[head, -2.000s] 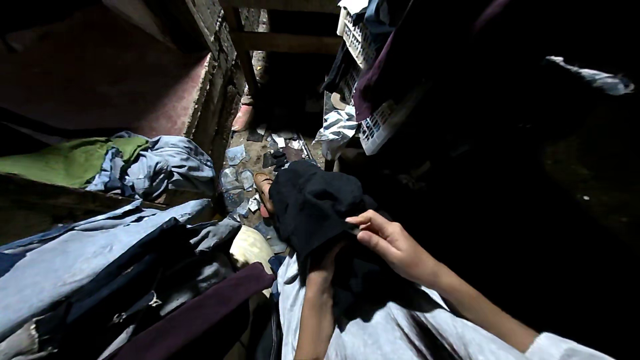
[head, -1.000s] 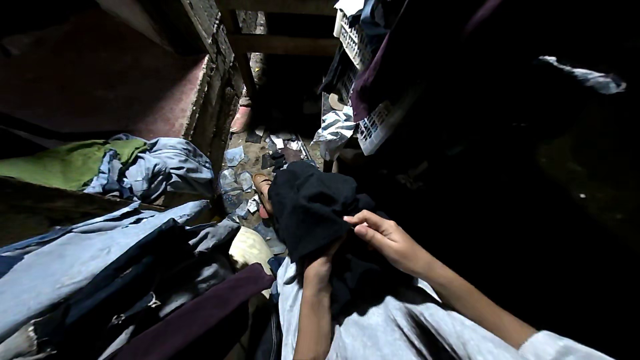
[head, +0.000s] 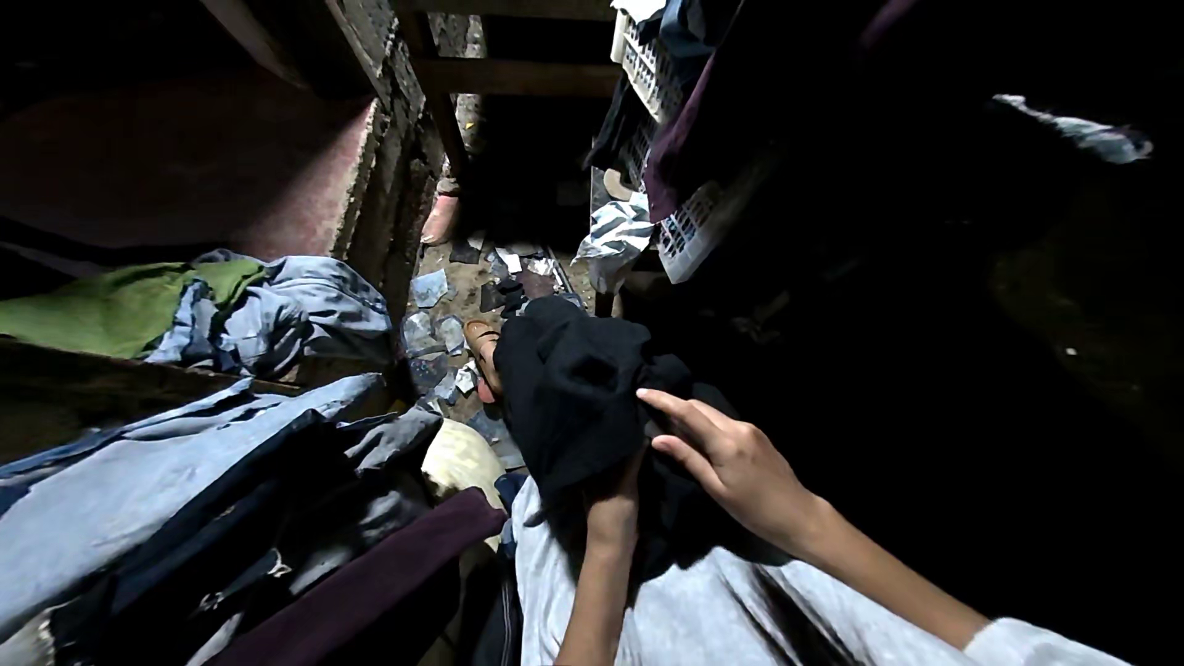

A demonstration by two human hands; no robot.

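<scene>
A bunched piece of black cloth (head: 578,398) lies over my lap, on top of pale grey clothing (head: 703,610). My left hand (head: 615,490) is under or inside the cloth; its fingers are hidden by the folds, with only the wrist and part of the hand showing. At the cloth's right side is my right hand (head: 717,449), its index fingertip against the fabric and the thumb a little below. Whether that hand pinches any cloth is hard to see in the dark folds.
Stacked denim (head: 166,472) and a maroon cloth (head: 370,573) lie at left. Behind them are a green cloth (head: 120,305) and light blue garments (head: 314,305). White plastic crates (head: 689,231) with clothes stand ahead. Scraps (head: 430,289) litter the floor near a sandalled foot (head: 483,347).
The index finger of my right hand has straightened and parted from the thumb. The black cloth and my left hand stay in about the same place.
</scene>
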